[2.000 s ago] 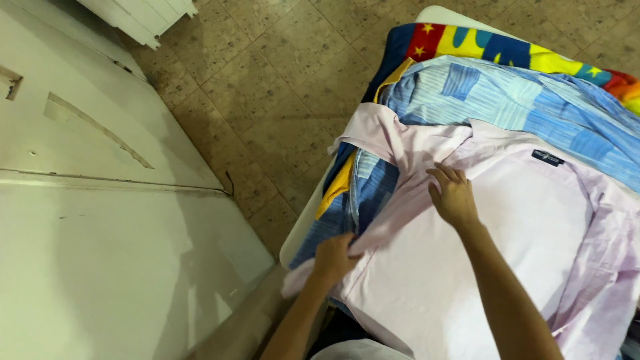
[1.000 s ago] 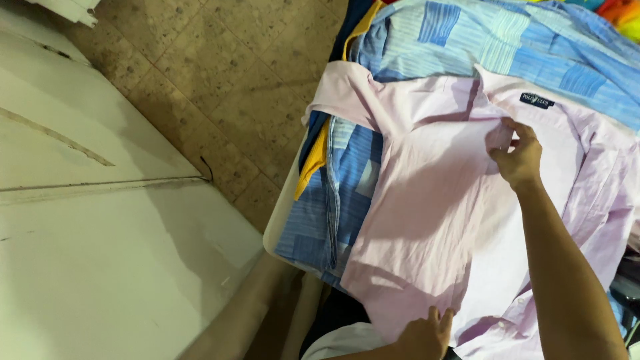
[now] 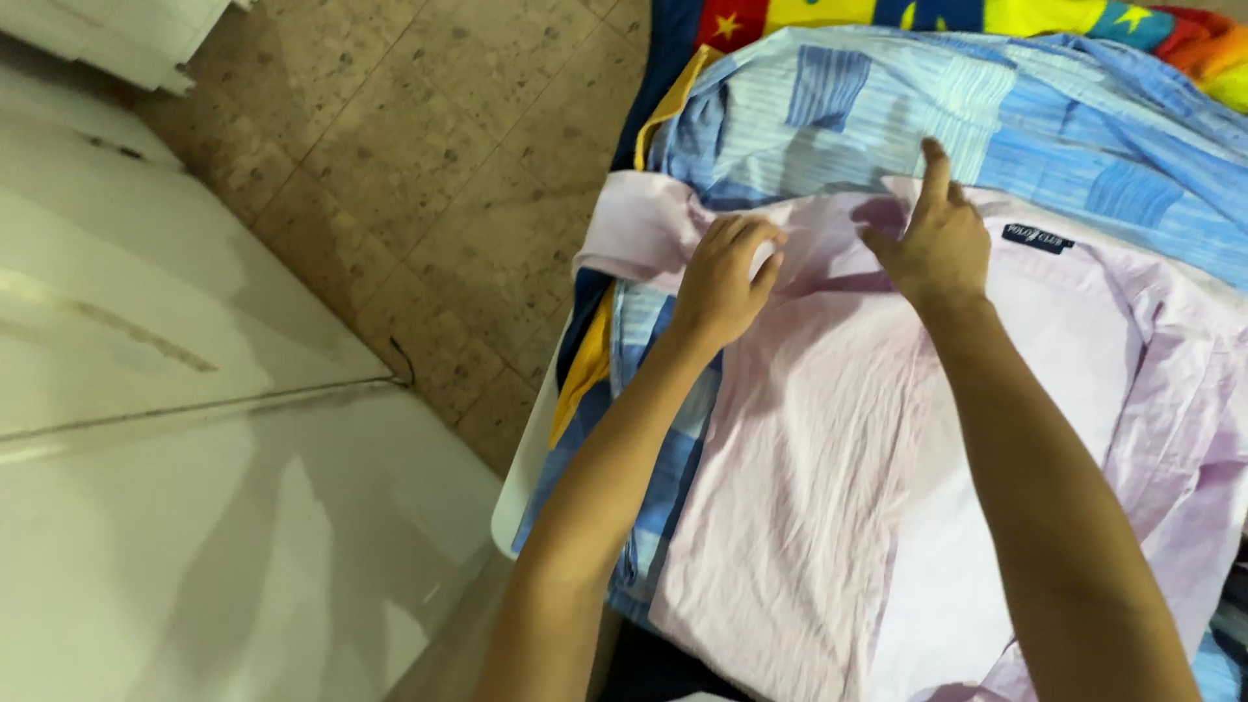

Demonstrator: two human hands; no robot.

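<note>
A pale pink button shirt [image 3: 799,458] lies spread open, its dark collar label facing up. My left hand [image 3: 729,278] rests on it near the shoulder, where the short sleeve begins, with the fingers curved and a little apart. At the shirt's collar edge is my right hand [image 3: 931,234], its index finger stretched out over the blue cloth and its thumb apart. Nothing is plainly gripped by either hand. Beneath the shirt is a blue patchwork-patterned cloth [image 3: 877,107], which shows above the collar and along the left side.
Under the cloths, a white table edge [image 3: 517,497] shows at the left. A multicoloured cloth with stars [image 3: 838,14] lies at the far side, and a yellow-edged dark cloth [image 3: 585,375] pokes out at the left. White panels [image 3: 214,507] stand left of the table, beside the tiled floor [image 3: 439,175].
My left hand has moved from the shirt's lower front up to the shoulder. My right hand, pinching near the collar opening a second ago, is now spread at the collar edge.
</note>
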